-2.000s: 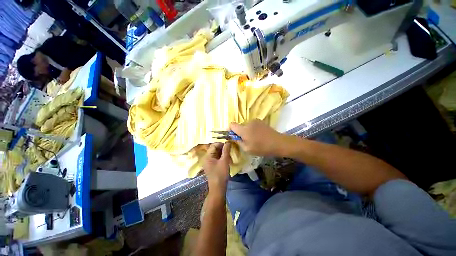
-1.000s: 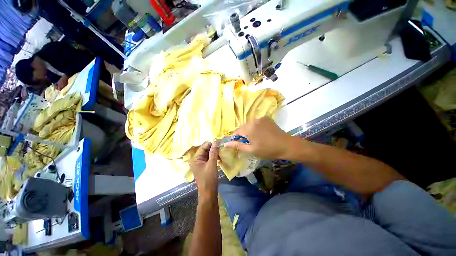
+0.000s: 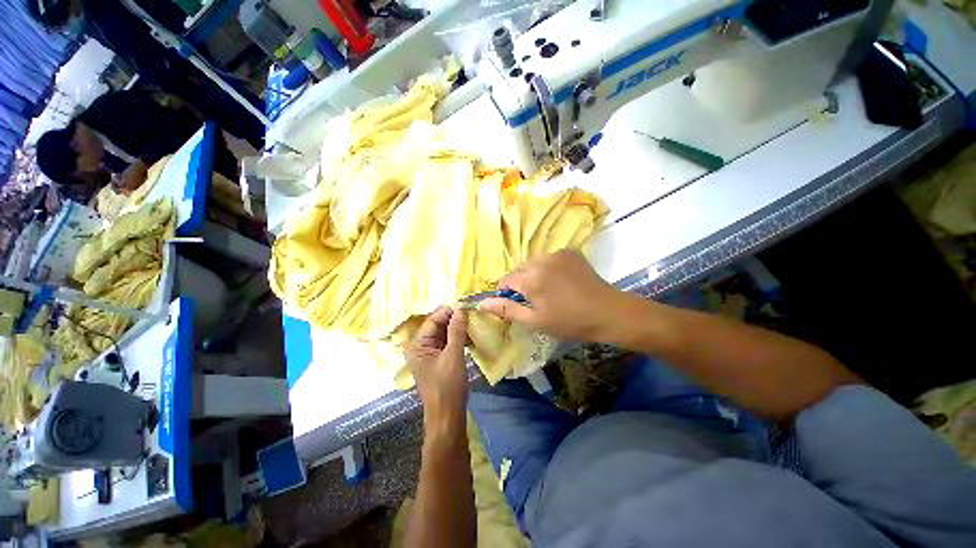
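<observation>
A crumpled yellow garment (image 3: 423,241) lies on the white sewing table and hangs over its near edge. My left hand (image 3: 437,348) pinches an edge of the yellow cloth between thumb and fingers near the table's front. My right hand (image 3: 551,300), just to its right, holds blue-handled thread snips (image 3: 497,295). Their metal blades point left and reach to my left fingertips at the cloth edge. Whether the blades are closed on a thread is too small to tell.
The white JACK sewing machine (image 3: 642,75) stands behind the garment, its needle area (image 3: 567,161) beside the cloth. A green-handled tool (image 3: 690,153) lies on the machine bed. A clear plastic bag (image 3: 487,34) is behind the head. Another person (image 3: 118,134) sits at the left.
Since the first frame, my left hand has moved slightly left with the cloth edge, and the snips have come to its fingertips. Over the last second, the hands have barely moved.
</observation>
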